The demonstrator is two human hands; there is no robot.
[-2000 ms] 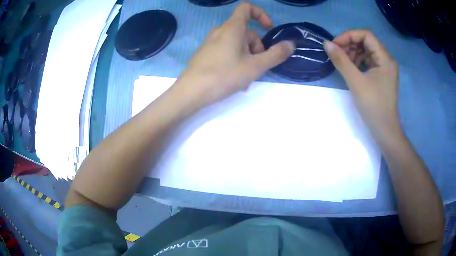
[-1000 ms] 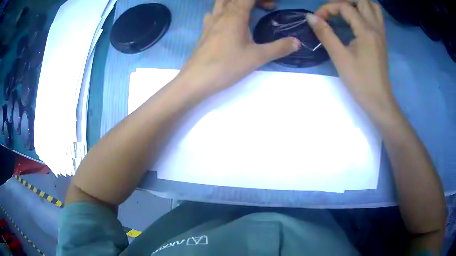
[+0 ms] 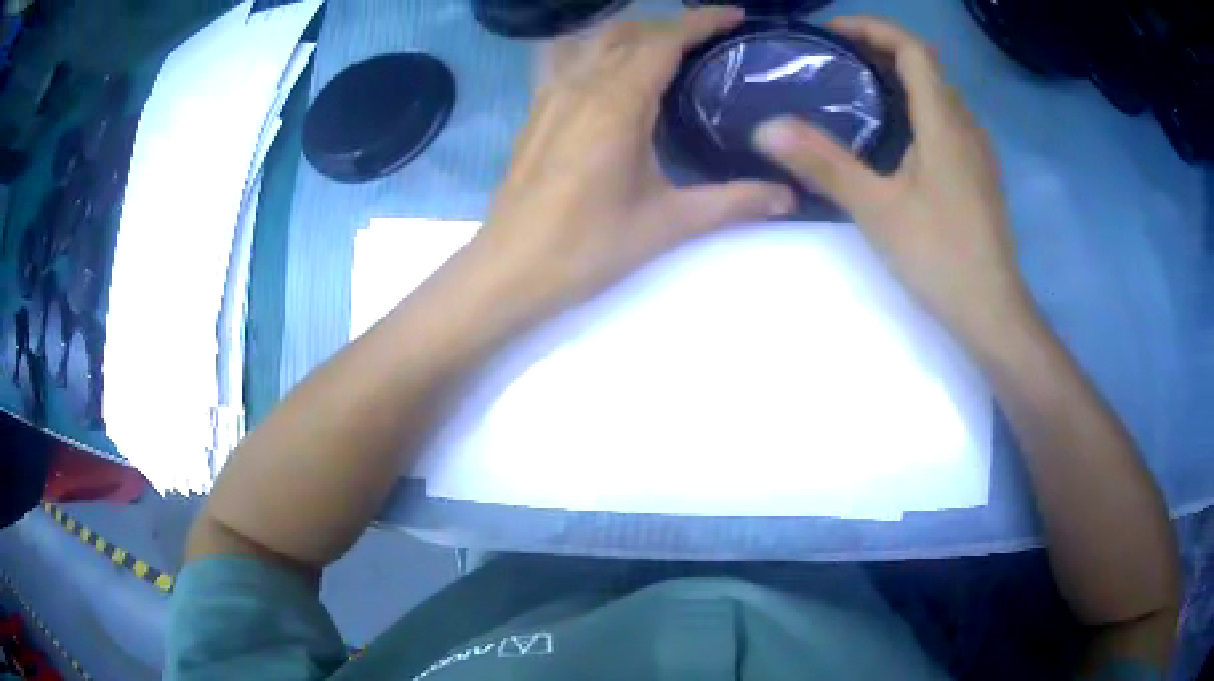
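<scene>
A round black part (image 3: 732,140) with a raised rim is at the top centre, just behind the white sheets (image 3: 719,386). A clear, wrinkled film (image 3: 786,83) with bright glints lies on its face. My left hand (image 3: 599,146) holds the part's left rim, fingers at the far edge and thumb at the near edge. My right hand (image 3: 919,160) wraps the right rim, with its thumb on the part's face near the front. The contact under my fingertips is partly hidden.
Another round black part (image 3: 378,116) lies at left on the ribbed mat (image 3: 320,266). A fanned white stack (image 3: 173,253) stands further left, beside many small dark parts (image 3: 60,253). More black parts (image 3: 1118,67) are at the upper right and along the top edge.
My right hand has gone from pinching the film's edge to holding the rim, with its thumb on the face. The film now lies within the rim. My left hand now grips the left rim.
</scene>
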